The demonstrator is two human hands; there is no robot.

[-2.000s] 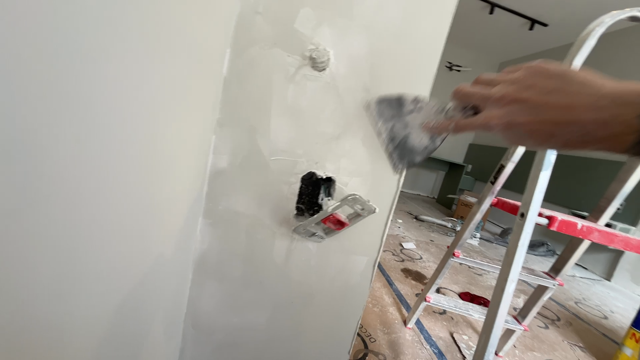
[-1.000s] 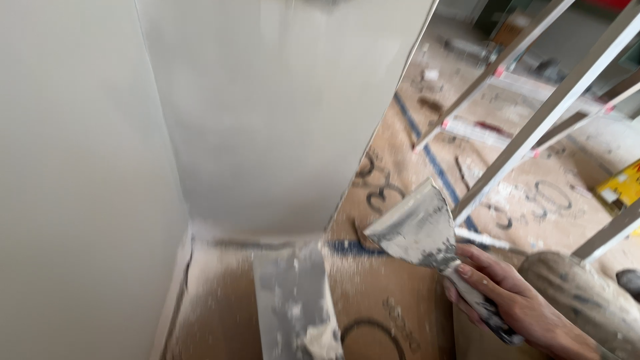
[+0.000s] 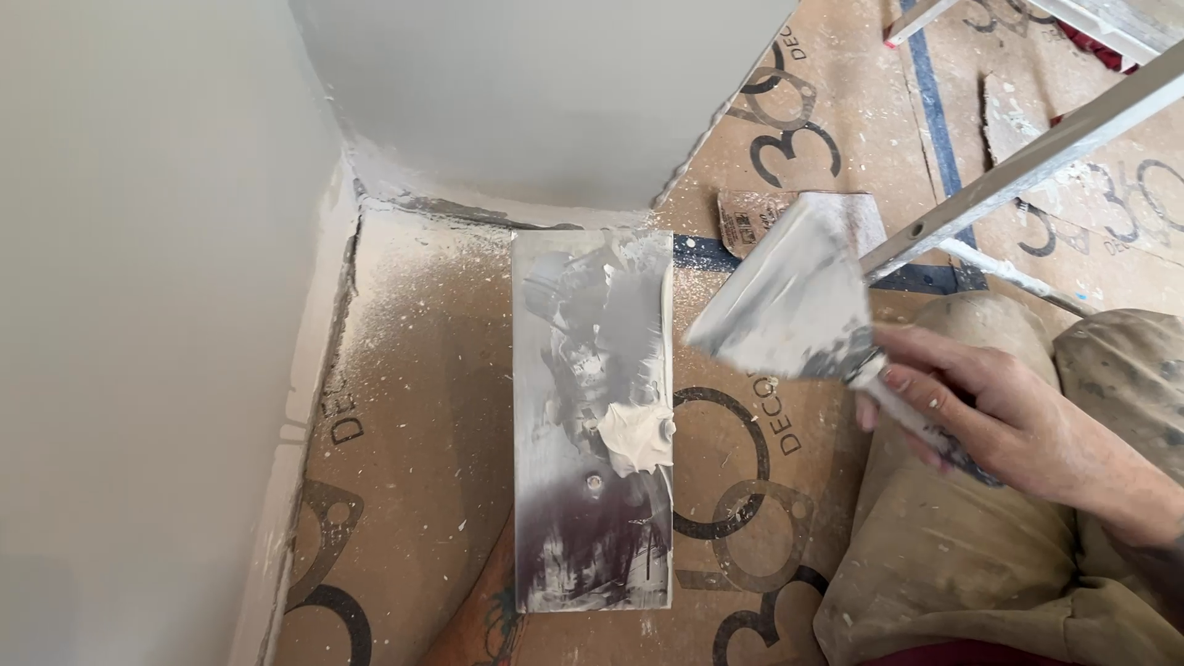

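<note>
My right hand (image 3: 980,407) grips the handle of a wide putty knife (image 3: 795,296), whose blade is smeared with pale filler and points up and to the left. Left of it, a flat rectangular metal plate (image 3: 564,370), apparently a plasterer's hawk or trowel, is held above the covered floor. A lump of white filler (image 3: 636,437) lies near its right edge, with thinner smears around. My left forearm (image 3: 476,601) reaches in from the bottom under this plate; my left hand is hidden beneath it. The knife blade and the plate look apart.
Walls (image 3: 555,102) meet in a corner behind the plate, with white dust along their foot. Printed brown floor paper (image 3: 416,444) with blue tape (image 3: 934,111) covers the floor. A ladder leg (image 3: 1027,166) slants in at the right. A sandpaper piece (image 3: 740,222) lies behind the knife. My knees (image 3: 971,370) are at right.
The view has dropped from the upper wall to the floor. My right hand has come down with the putty knife. The flat plate, partly in view one second ago, now shows nearly whole.
</note>
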